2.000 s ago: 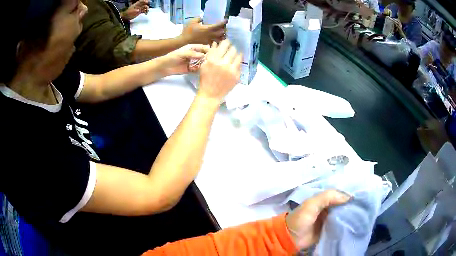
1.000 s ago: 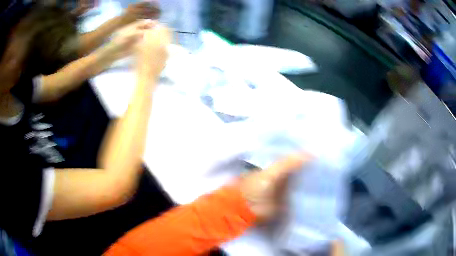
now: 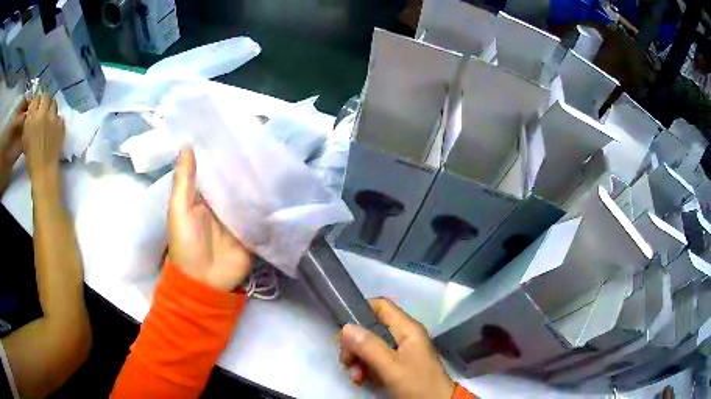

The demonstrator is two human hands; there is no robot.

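Note:
A milky translucent sleeve lies slantwise in front of me. A dark grey handle sticks out of its lower right end; the rest of the appliance is hidden by the sleeve. My left hand is under the sleeve's left side, palm up, thumb on its edge, supporting it. My right hand grips the bare end of the handle between thumb and fingers. A thin white cable bundle shows just beside my left hand on the white bench.
Rows of open grey-blue boxes stand at the right, flaps up. Loose white sleeves lie at the back left. Another person's hands are at the left edge. The dark conveyor belt runs behind the bench.
The view has swung right, bringing the box rows in. My right hand is now clearly seen holding a grey handle. My left hand has turned palm up under the sleeve.

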